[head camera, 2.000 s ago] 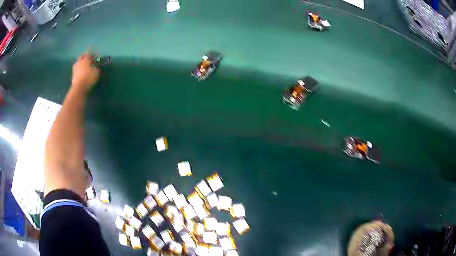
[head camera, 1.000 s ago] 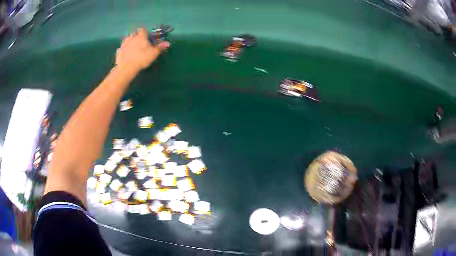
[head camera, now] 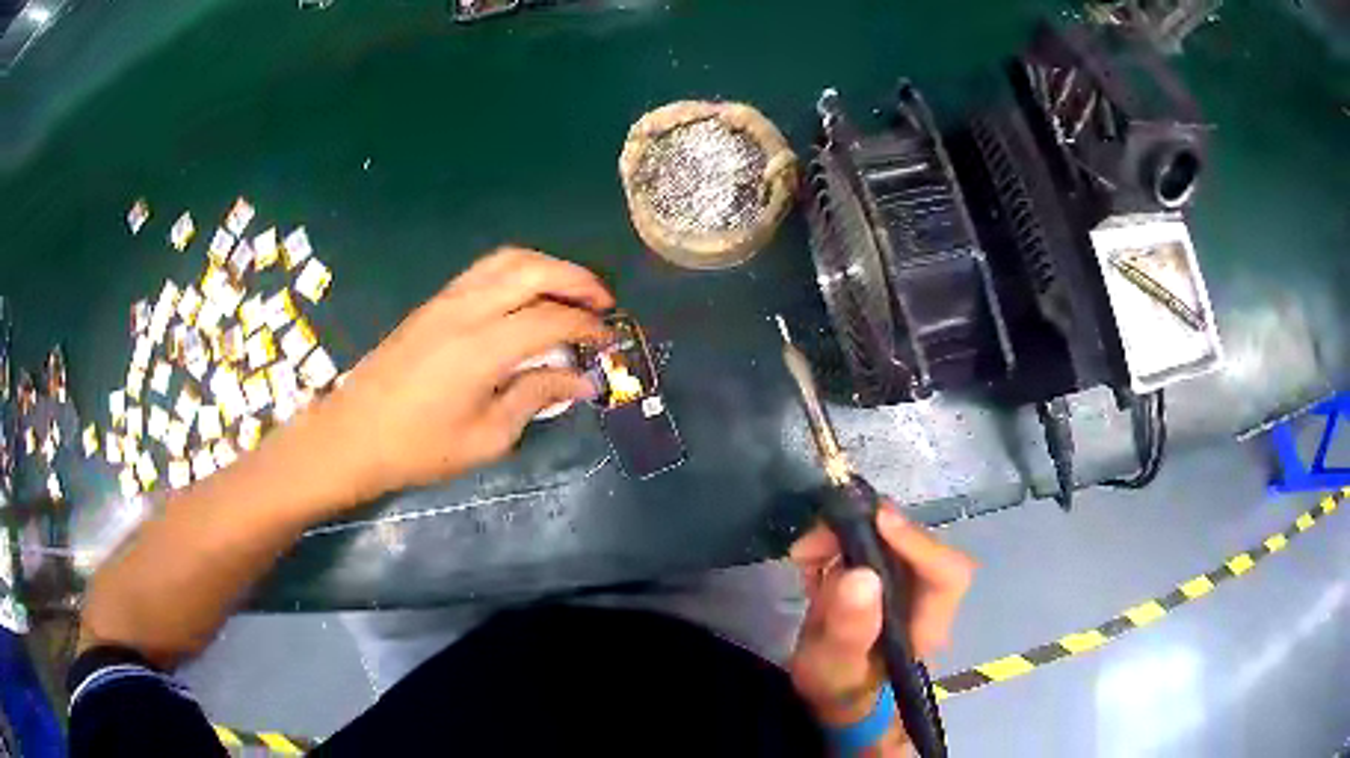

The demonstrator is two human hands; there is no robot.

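My left hand (head camera: 481, 370) is at the centre of the bench, its fingers on a small dark watch housing with orange flex inside (head camera: 623, 363). The flat black screen module (head camera: 644, 435) lies beside the housing, nearer me. A white disc (head camera: 554, 388) is partly hidden under my left fingers. My right hand (head camera: 874, 592) holds the soldering iron (head camera: 856, 511) by its black handle, tip up and pointing away from me. The iron's tip is right of the housing, apart from it. Solder wire (head camera: 444, 511) trails across the bench near its front edge.
Many battery cells (head camera: 222, 356) lie in a loose pile at left. A round tip cleaner with metal shavings (head camera: 708, 181) is beyond my hands. The black fume fan (head camera: 918, 252), iron stand (head camera: 1162, 156) and its white tray (head camera: 1159, 304) stand at right. Striped floor tape (head camera: 1170, 592) shows below.
The view has shifted right and nearer the bench edge. My left hand has come from the far bench to the near centre with a watch unit. My right hand and the soldering iron have come into view.
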